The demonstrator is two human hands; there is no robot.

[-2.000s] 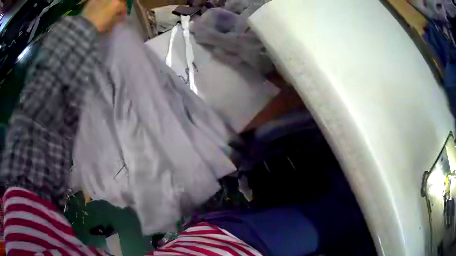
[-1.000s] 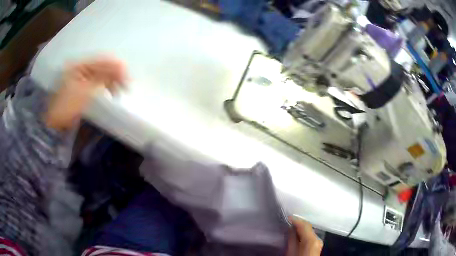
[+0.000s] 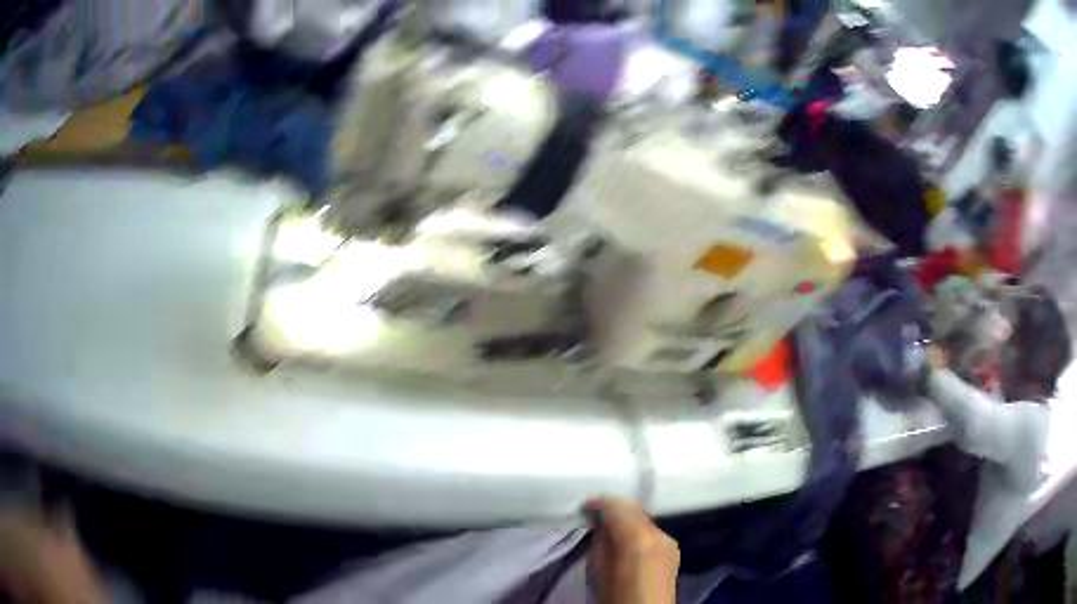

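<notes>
My right hand (image 3: pixel 634 552) is at the bottom middle, by the table's front edge, closed on the corner of a grey fabric panel (image 3: pixel 467 566). The panel hangs below the edge and runs left, cut off by the picture's rim. My left hand (image 3: pixel 45 560) is blurred at the bottom left corner; its fingers cannot be made out. The cream industrial sewing machine (image 3: pixel 697 236) stands on the white table, with a black band round its arm. The lit machine bed (image 3: pixel 319 309) lies under the head. The view is blurred.
The white table (image 3: pixel 118 295) spans the left and front. Thread snips (image 3: pixel 528 346) lie on the bed. Navy-blue fabric (image 3: pixel 236 124) and purple cloth (image 3: pixel 579 57) are behind the machine. Dark cloth (image 3: pixel 839 366) hangs at the table's right end. Another person's white sleeve (image 3: pixel 986 413) is at the right.
The view has swung right, from the low left side to the machine and beyond. My left hand has dropped from above the table to the bottom left corner. My right hand still holds the grey panel.
</notes>
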